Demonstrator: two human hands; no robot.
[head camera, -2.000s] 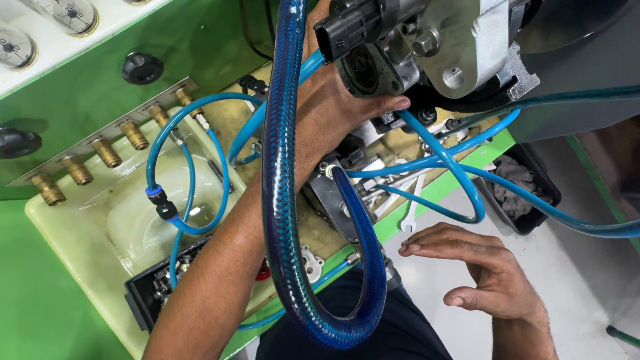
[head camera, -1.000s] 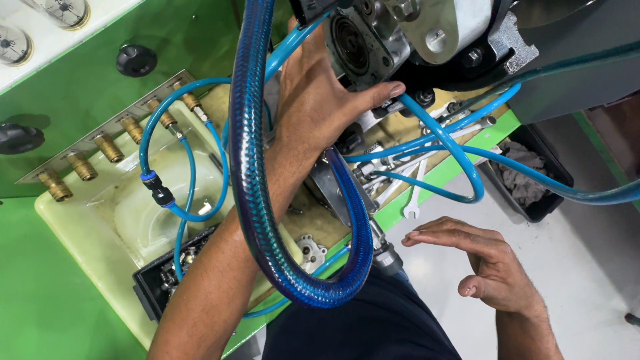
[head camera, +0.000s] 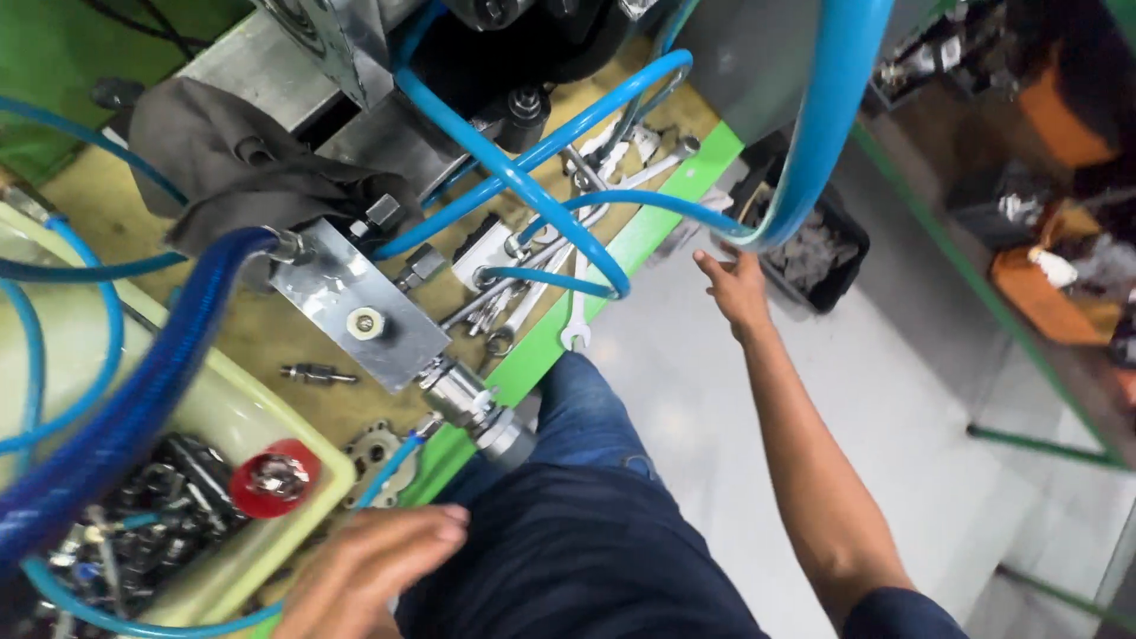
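Observation:
My left hand (head camera: 368, 568), blurred, is low in the view with nothing seen in it, beside the cream tray (head camera: 306, 461). My right hand (head camera: 737, 288) reaches past the bench edge, its fingertips close to a thick light-blue hose (head camera: 812, 133); whether they touch cannot be told. Between the hands, a metal valve block (head camera: 359, 306) with a round knurled fitting (head camera: 479, 413) joins a dark blue braided hose (head camera: 169, 355). Open-end wrenches (head camera: 577, 324) and other tools lie on the bench by its green edge. A small metal fitting (head camera: 319, 374) lies left of the block.
The cream tray holds a black bin of small metal parts (head camera: 191, 497) and a red cup (head camera: 275, 479). A dark cloth (head camera: 257, 160) drapes at upper left. Looped blue tubes (head camera: 532, 177) cross the bench. A black bin of rags (head camera: 816, 248) stands right; beyond is a shelf (head camera: 1003, 355) with orange trays.
My left hand has come away from the machine's metal housing, down toward my body. My right arm now stretches out toward the thick hose. The view has shifted strongly.

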